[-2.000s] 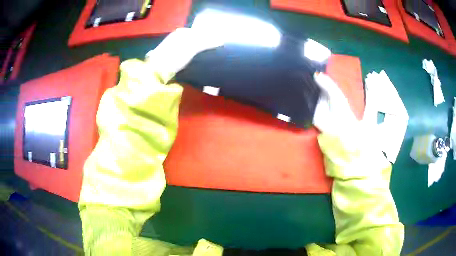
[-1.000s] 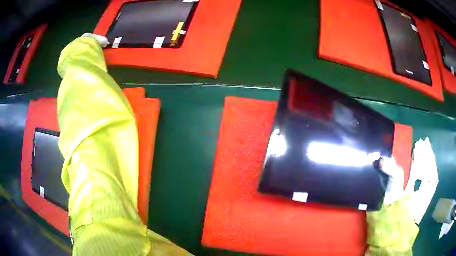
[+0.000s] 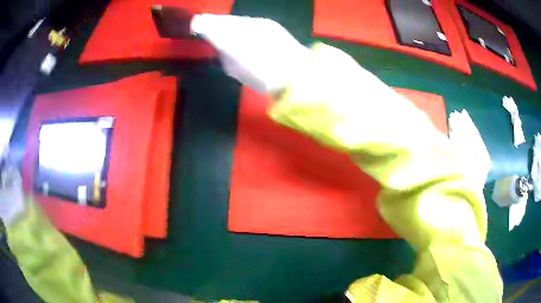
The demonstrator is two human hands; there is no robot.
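My right hand, in a white glove, reaches across to the upper left. Its fingertips are at the edge of a dark display panel over the upper-left orange-red pad; the glove hides part of the panel. My left hand, gloved and blurred, is at the left picture edge. It holds a tilted dark panel with white tabs and a yellow spot, cut off by the edge. The middle foam pad under my right sleeve bears no visible panel.
A glossy panel lies on the left pad. Panels lie on pads at the upper right. White wipes and a squat bottle with a metal top are at the right on the green bench.
My right hand has carried its panel from the middle pad to the upper-left pad. The panel that lay there has moved to the far left with my left hand. The view has shifted.
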